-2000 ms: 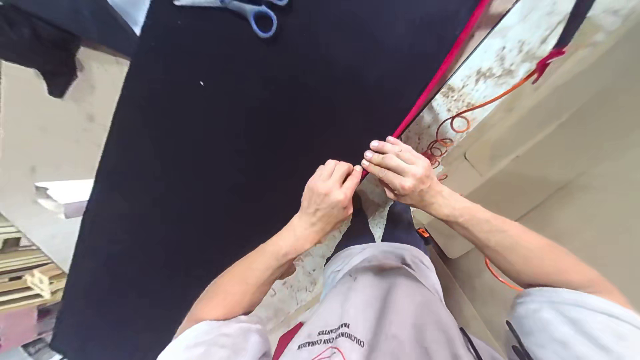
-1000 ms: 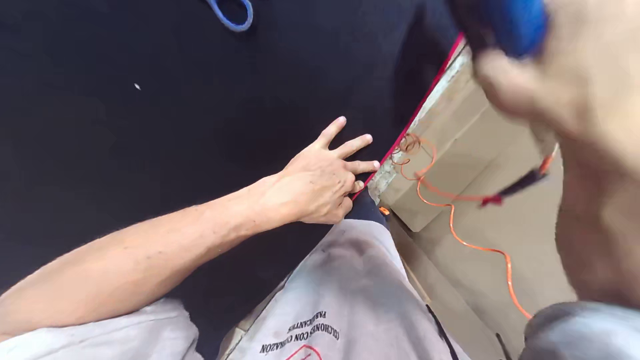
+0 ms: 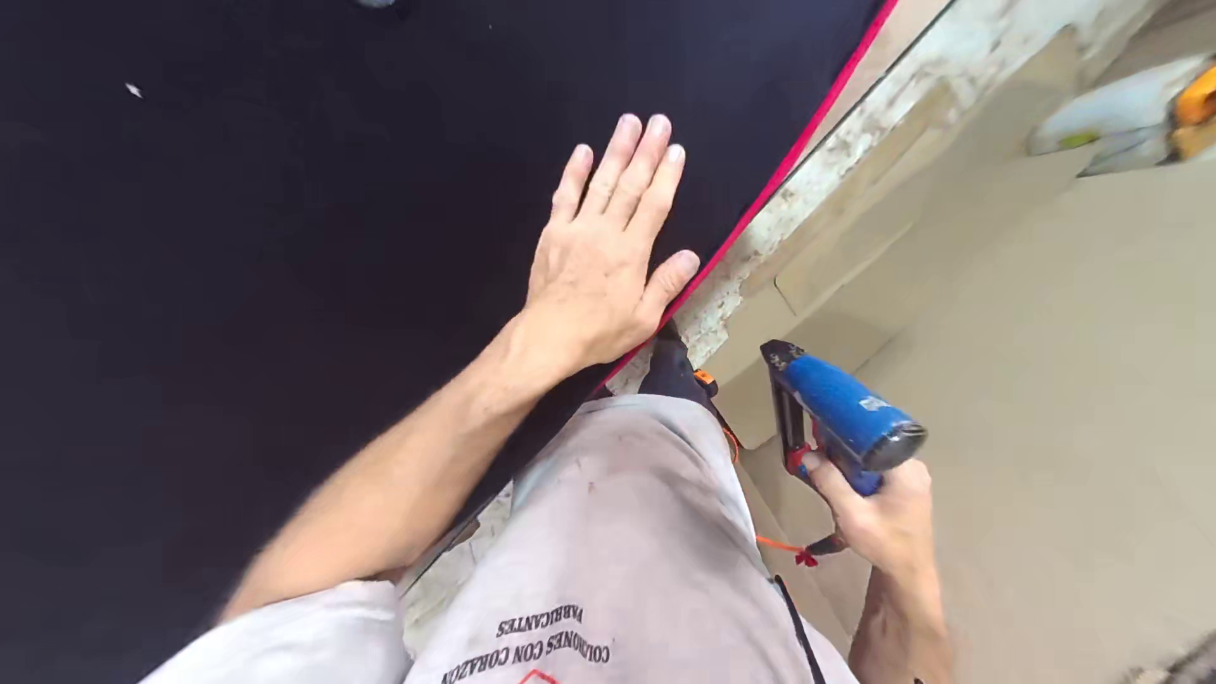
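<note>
My left hand (image 3: 608, 247) lies flat, palm down, on the dark fabric panel (image 3: 332, 237), fingers slightly apart and thumb close to its edge. Red piping (image 3: 788, 161) runs along that edge. My right hand (image 3: 883, 518) grips the handle of a blue pneumatic stapler (image 3: 845, 404), held off to the right of the panel, its black nose toward the upper left. An orange air hose (image 3: 779, 543) with a red tie meets the tool near the handle. Part of a blue object, cut off by the frame, shows on the panel's top edge.
A worn, whitish ledge (image 3: 836, 171) runs beside the piped edge. Cardboard-coloured sheeting (image 3: 1045, 380) covers the floor at the right. At the upper right lies a pale object with an orange part (image 3: 1195, 104). A small white scrap (image 3: 134, 90) rests on the panel.
Two seconds ago both hands were together at the piped edge. The left hand has since flattened on the panel; the right now holds the blue stapler, which was blurred at the upper right one second ago.
</note>
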